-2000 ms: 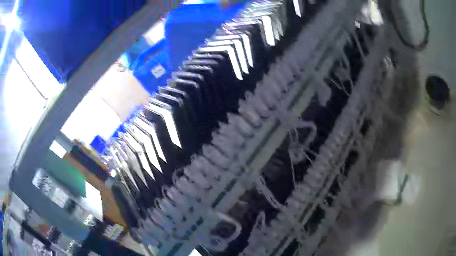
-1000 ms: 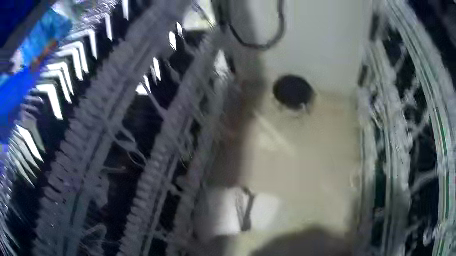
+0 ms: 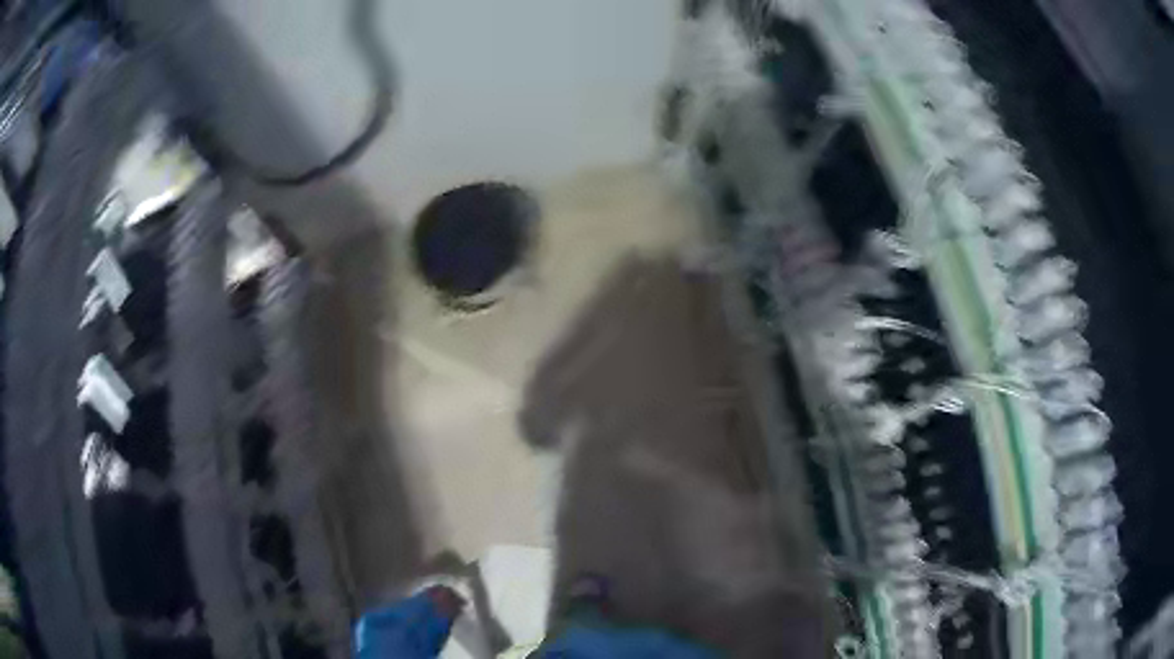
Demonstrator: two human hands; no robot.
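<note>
My left hand (image 3: 446,600) is small and blurred at the bottom edge, at the end of a blue sleeve; I cannot tell its fingers or whether it holds anything. My right hand cannot be made out. More blue cloth shows at the bottom centre. On the right rack, a long power rail (image 3: 989,386) with green and cream bands carries a close row of white chargers (image 3: 1058,348), with thin white cables looping off it. A white flat stack (image 3: 518,582) lies on the floor near the left sleeve.
The left rack (image 3: 200,386) has dark shelves and blurred pale edges, with small white pieces (image 3: 106,393) along it. A dark round object (image 3: 474,238) is on the pale floor (image 3: 444,425) at the aisle's end, below a pale wall and a hanging dark cable. A shadow covers part of the floor.
The view has swung right, from the left rack's upright slabs to the aisle and right rack. The blue sleeve and left hand have come in at the bottom.
</note>
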